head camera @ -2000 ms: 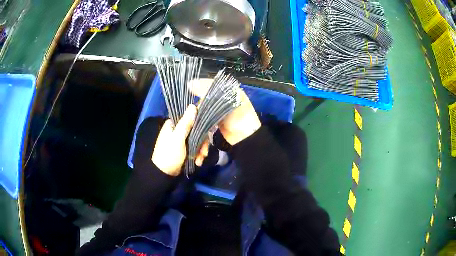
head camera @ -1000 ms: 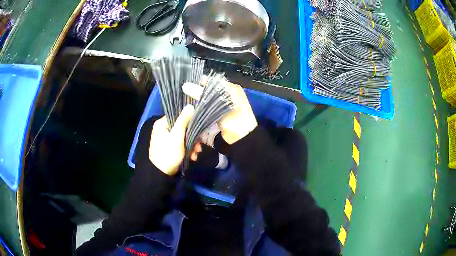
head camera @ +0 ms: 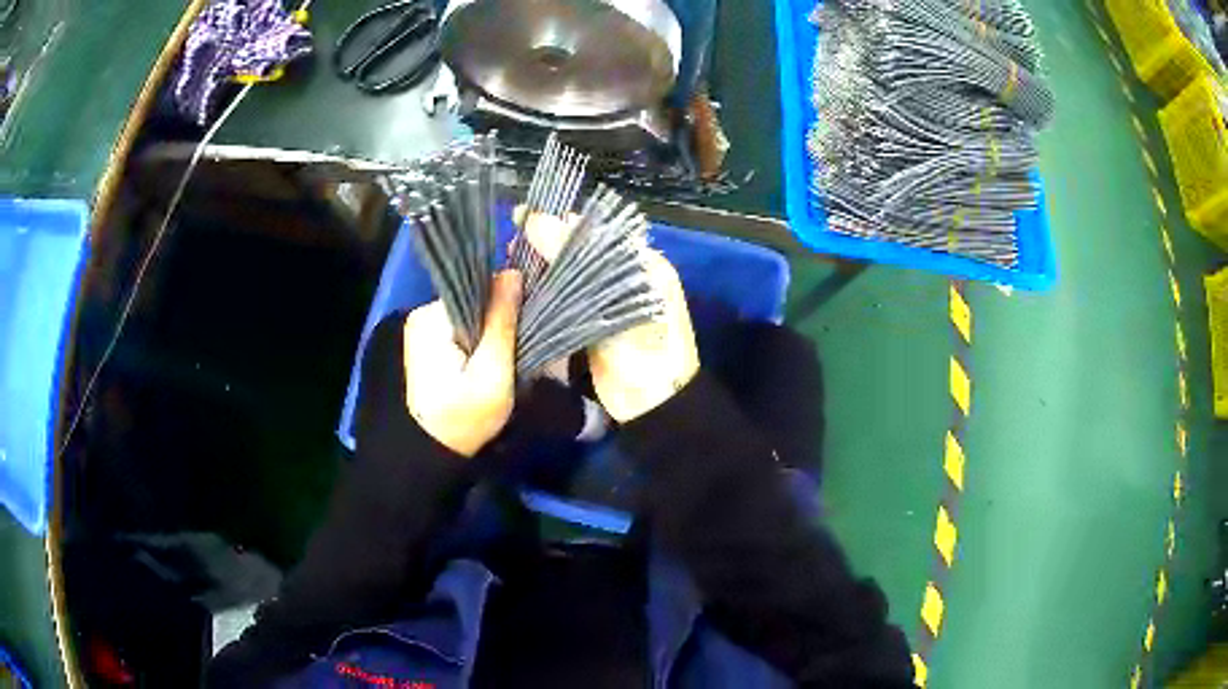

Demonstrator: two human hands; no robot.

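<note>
A bundle of short grey wires (head camera: 579,289) is fanned out between my two hands, above the blue lap bin (head camera: 734,269). My left hand (head camera: 461,384) grips the lower part of the bundle, thumb on top; one group of wires spreads up and left from it. My right hand (head camera: 646,353) is on the right side, its palm behind the right-hand group and its fingers at a narrow middle group of upright wires. The wires' pale tips point up and to the right. The bundle's lower end is hidden by my left hand.
The round machine (head camera: 559,57) stands ahead, with black-handled scissors (head camera: 387,47) and a purple-white cloth (head camera: 243,57) to its left. A blue tray (head camera: 920,253) heaped with grey wires is at the right. A light-blue tray (head camera: 34,357) is at the far left. A pale cord (head camera: 148,273) crosses the dark gap.
The wires have spread into separate groups, with a narrow middle group now showing. The bundle's lower end, visible below my left hand before, is now out of sight.
</note>
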